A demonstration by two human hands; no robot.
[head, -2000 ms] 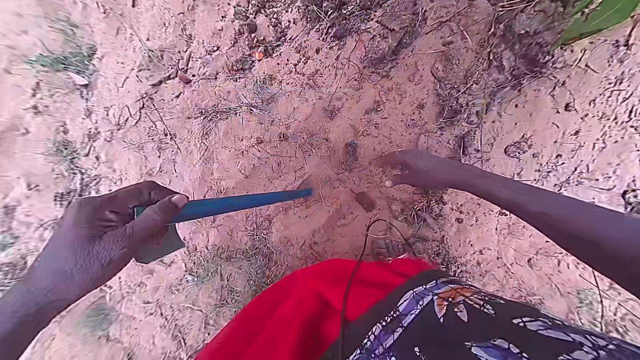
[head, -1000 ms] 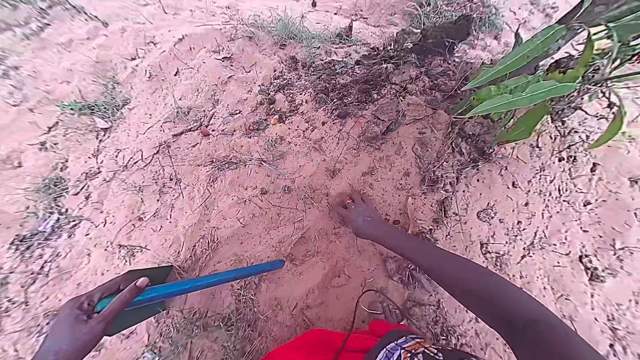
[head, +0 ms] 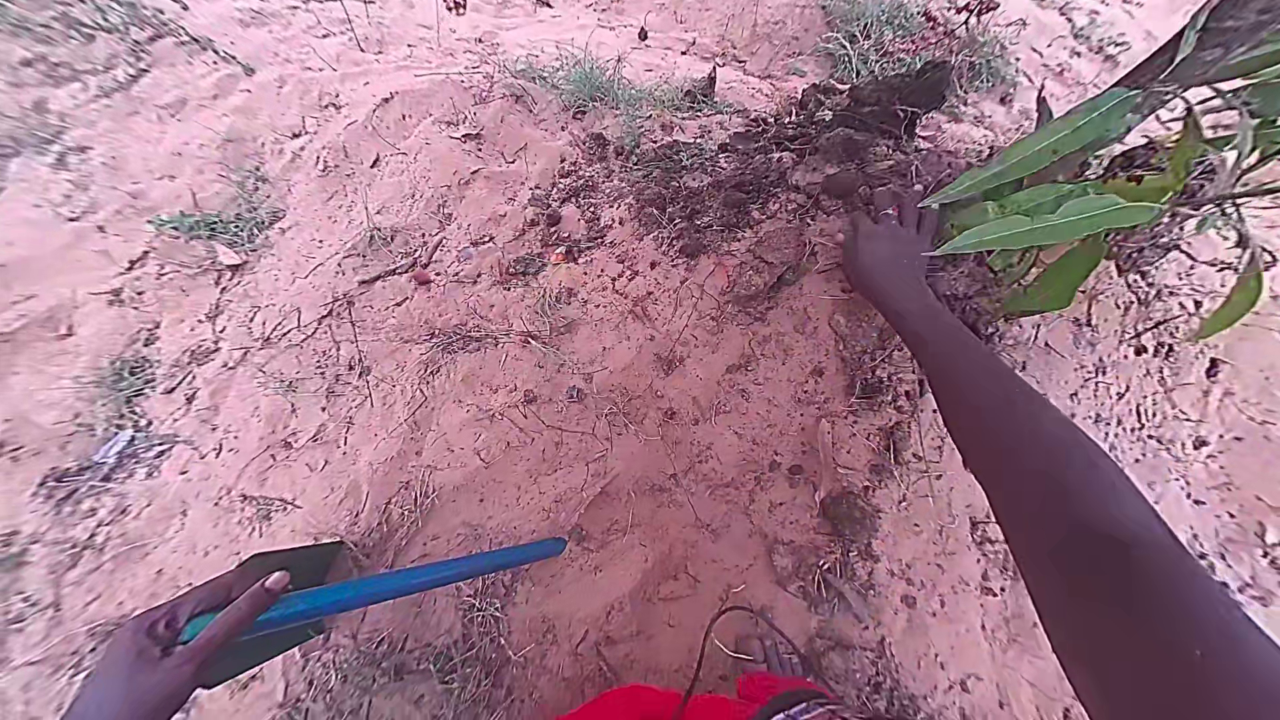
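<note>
My left hand [head: 195, 635] is closed around a blue tool handle [head: 420, 585] at the lower left, beside a flat dark green blade-like part [head: 270, 650]. The handle's free end points right, over the sandy soil. My right hand [head: 890, 245] reaches to the upper right, its fingers down on dark clumped soil [head: 730, 185] next to the long green leaves [head: 1060, 225] of a plant. Its fingertips are partly lost in the dark soil, so whether it holds anything does not show.
Reddish sandy ground [head: 620, 420] with twigs and dry stalks spreads all round. Grass tufts [head: 590, 85] grow at the top and left. A thick stem [head: 1200, 45] leans in at the upper right. Red cloth [head: 650, 703] and a dark thin cord [head: 715, 625] show at the bottom edge.
My right hand has moved away from my body, from bare sand to the dark soil by the leaves. My left hand keeps the blue handle. The view has shifted forward.
</note>
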